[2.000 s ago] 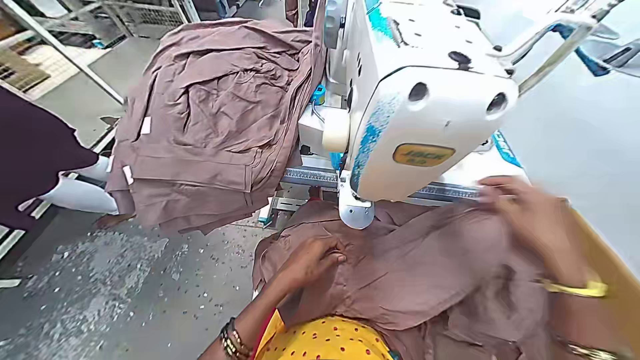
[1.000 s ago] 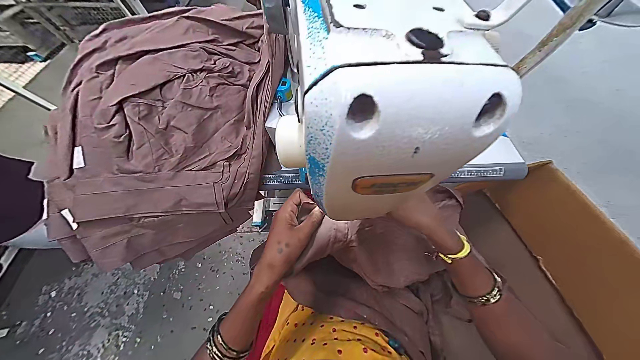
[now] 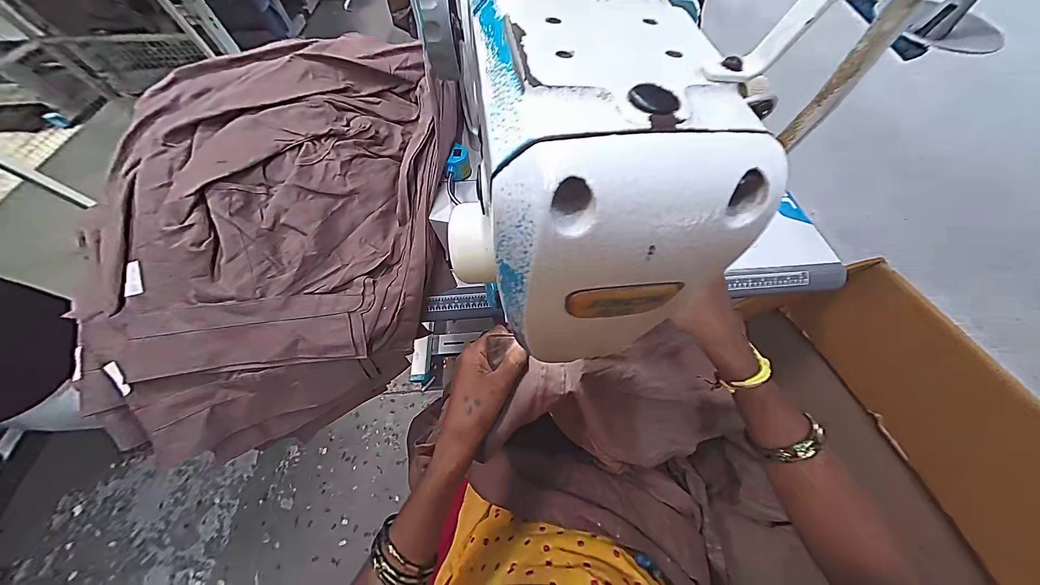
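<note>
A white industrial sewing machine's head (image 3: 634, 236) fills the upper middle and hides its needle area. My left hand (image 3: 487, 382) pinches the edge of a brown fabric garment (image 3: 642, 398) just left of the machine's lower end. On the other side, my right hand (image 3: 715, 325) rests on the same garment, its fingers hidden behind the machine head, so its grip does not show. The cloth hangs down over my lap. A thick stack of brown garments (image 3: 268, 211) with small white tags lies left of the machine.
A cardboard box wall (image 3: 926, 382) runs along the right side. The machine's bed with a printed ruler (image 3: 768, 281) shows behind my right hand. A metal rod (image 3: 845, 77) slants at the upper right. Scraps dot the floor (image 3: 187, 520). Dark clothing of another person is at the left edge.
Two seconds ago my right hand was spread over the cloth right of the machine; it is now partly behind the machine head. My left hand has moved up to the machine's lower left. The view has shifted closer.
</note>
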